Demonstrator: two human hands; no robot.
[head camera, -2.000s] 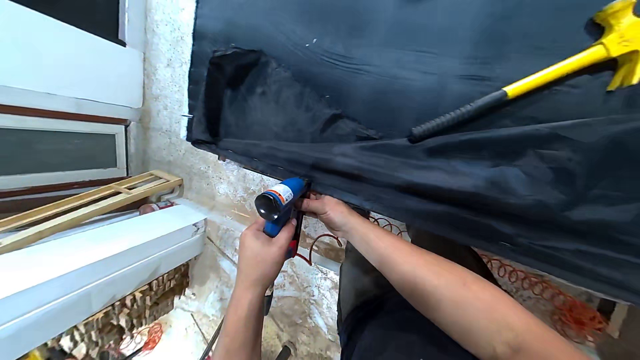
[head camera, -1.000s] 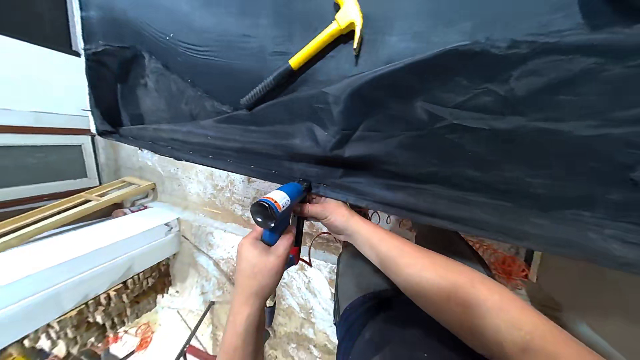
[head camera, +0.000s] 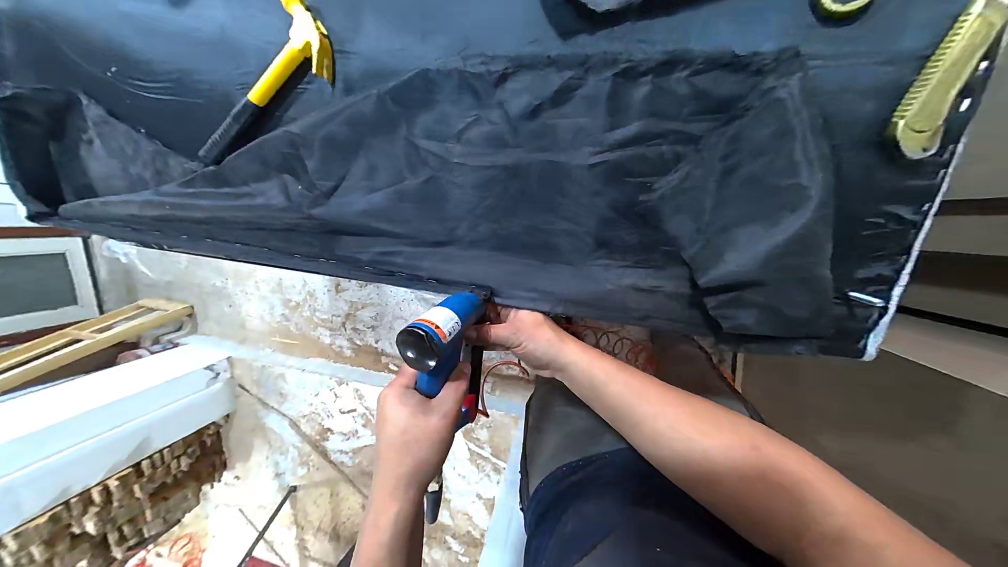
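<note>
My left hand (head camera: 421, 417) is wrapped around the grip of a blue pneumatic stapler (head camera: 445, 331), whose nose meets the near edge of a black fabric sheet (head camera: 543, 181). Right beside that nose, my right hand (head camera: 528, 339) pinches the fabric edge; its fingertips are partly hidden. A row of staples runs along the edge to the left of the tool. The sheet lies wrinkled over a large, dark-covered upholstered piece (head camera: 425, 27). A claw hammer (head camera: 272, 83) with a yellow head and black grip rests on top, at the upper left.
A yellow ridged tool (head camera: 937, 87) lies near the piece's right edge, with a yellow ring-shaped object (head camera: 843, 6) beyond. A coiled orange air hose (head camera: 610, 342) hangs under the near edge. At left are a wooden frame (head camera: 87, 339), a white ledge (head camera: 118, 425) and stacked wood pieces (head camera: 118, 504).
The stapler and both hands have moved rightward along the fabric edge, and the view has shifted right with them. Both hands keep their holds.
</note>
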